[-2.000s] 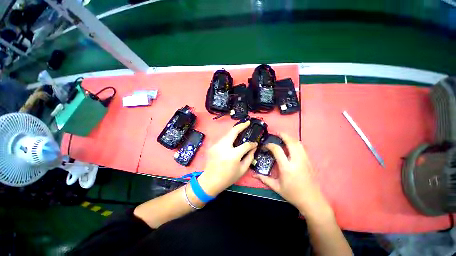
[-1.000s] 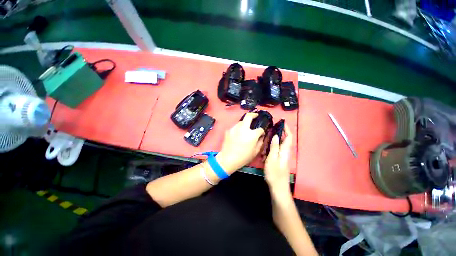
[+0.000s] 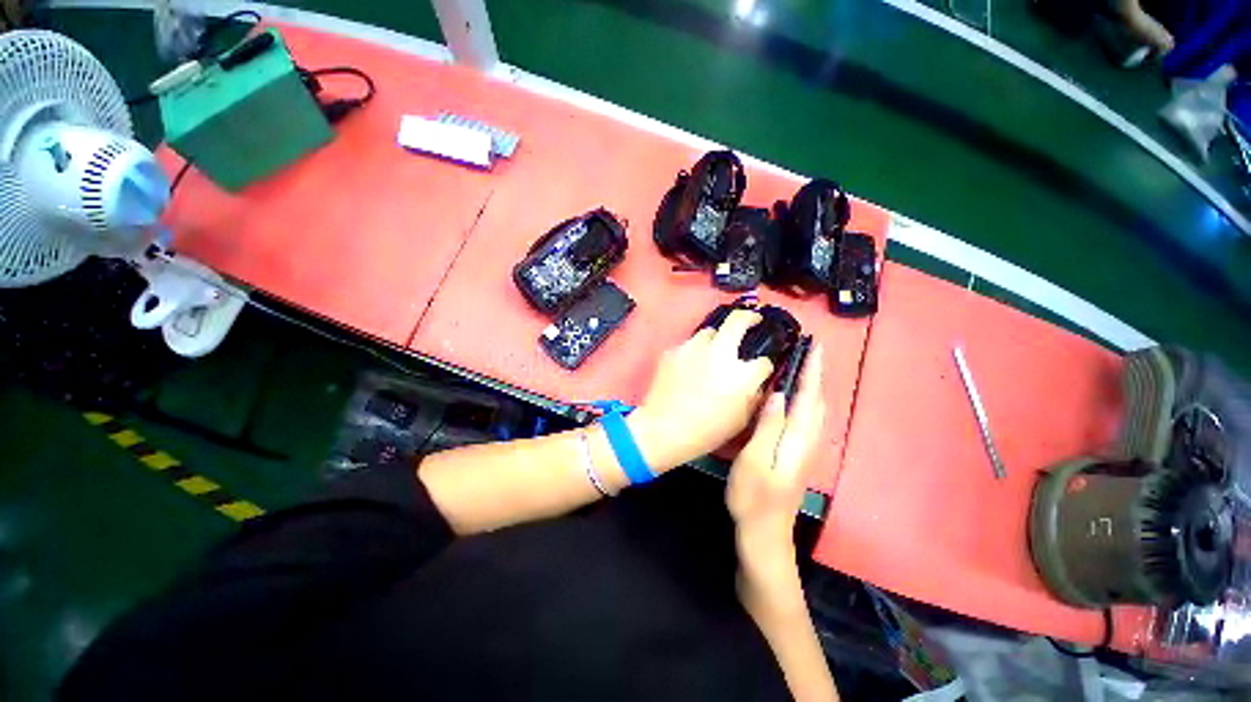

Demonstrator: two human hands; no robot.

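Observation:
My left hand, with a blue band at the wrist, grips a black camcorder body on the red mat. My right hand holds its flat black screen unit on edge against the body's right side. The fingers hide most of both parts. Another body lies to the left, open side up, with its screen unit below it. Two more bodies, one at the back and one right of it, lie with screen units beside them.
A white packet and a green box with a black cable stand at the upper left. A white fan is at the left edge. A silver-white stick and an olive-grey appliance are to the right. A person's arm shows at the upper right.
The screen unit, lying flat beside the body two seconds ago, is now on edge against it. My view has turned and shifted, so the bench appears more tilted.

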